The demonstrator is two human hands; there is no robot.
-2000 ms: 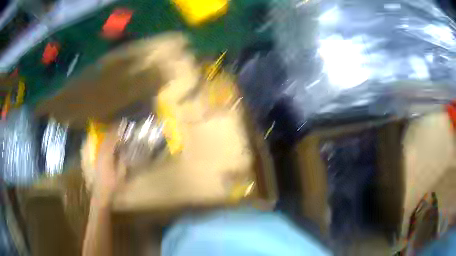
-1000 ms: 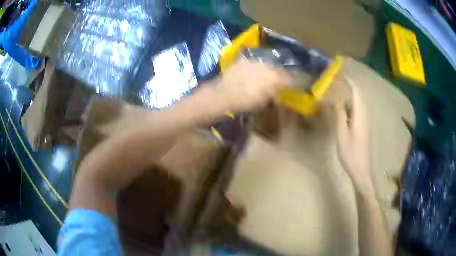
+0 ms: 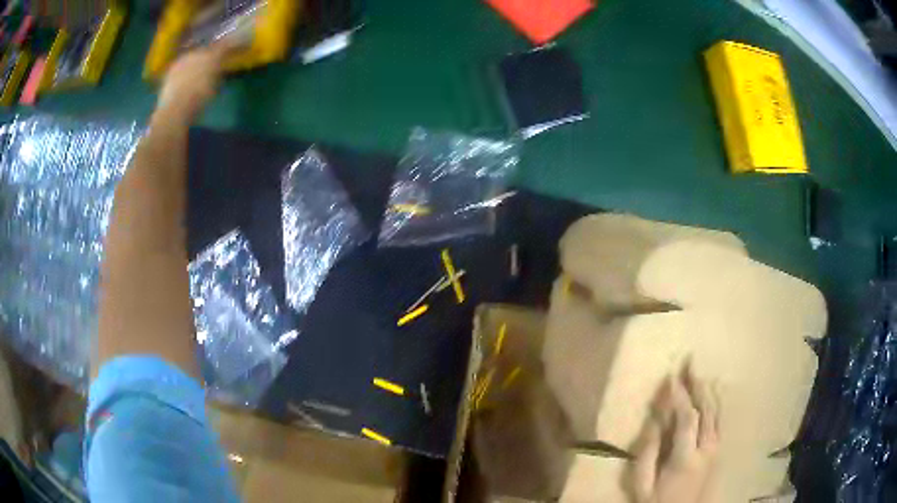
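Note:
My left hand (image 3: 193, 81) is at the end of my outstretched left arm at the top left, its fingers on the near side of an open yellow product box (image 3: 277, 34) with dark contents, on or just above the green surface. The hand is blurred and its fingertips are partly hidden. My right hand (image 3: 681, 432) lies on the tan cardboard sheets (image 3: 757, 344) at the lower right, fingers slightly apart, holding nothing visible.
More open yellow boxes (image 3: 87, 44) stand at the top left. A closed yellow box (image 3: 757, 108), a red piece (image 3: 544, 15) and a black piece (image 3: 544, 86) lie on the green surface (image 3: 639, 147). Flat clear bags (image 3: 320, 221) and yellow strips (image 3: 388, 386) lie on black material.
My left hand and the open yellow box have moved from above the cardboard to the upper left. My right hand has come down onto the cardboard. The view has also shifted.

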